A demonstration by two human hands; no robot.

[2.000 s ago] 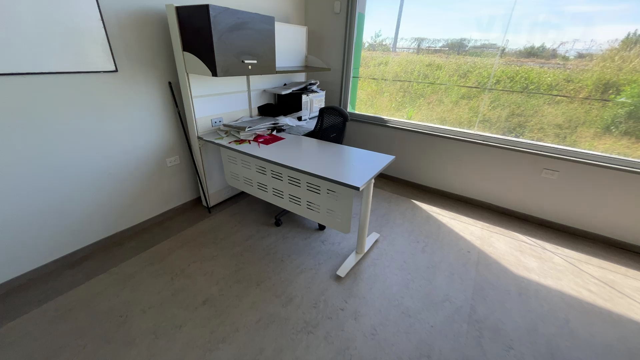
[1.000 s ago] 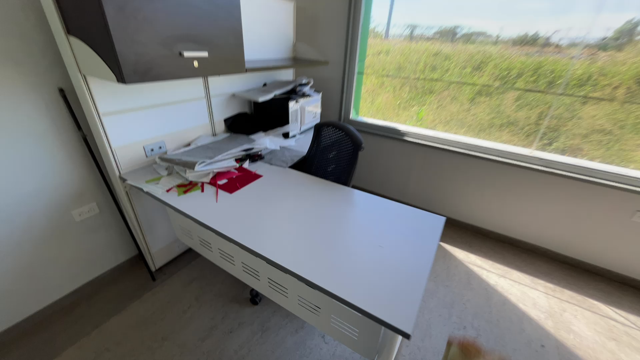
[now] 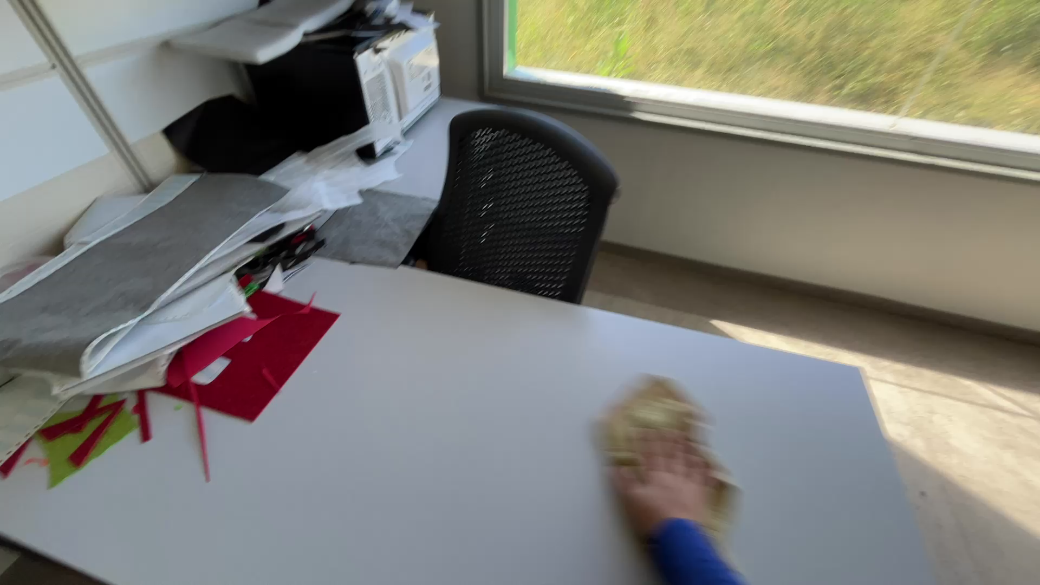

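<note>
My right hand (image 3: 668,479), in a blue sleeve, lies palm down on a yellowish-brown cloth (image 3: 656,402), its fingers spread over it. The cloth rests on the white desktop (image 3: 455,422), toward its right end, and is blurred, as is the hand. My left hand is out of view. On the left part of the desk lie red felt-like sheets (image 3: 280,357), thin red strips (image 3: 200,431) and a green piece (image 3: 61,463). They lie beside and partly under a stack of grey and white sheets (image 3: 146,260).
A black mesh-backed office chair (image 3: 524,203) stands against the desk's far side. Behind the stack are a white-and-black machine (image 3: 406,73), crumpled clear plastic (image 3: 341,175) and a black item (image 3: 227,134). The window sill (image 3: 772,122) runs along the far wall.
The view has moved much closer to the desk. My right hand has come into view on the cloth; one second ago only a blurred brownish patch showed at the bottom edge.
</note>
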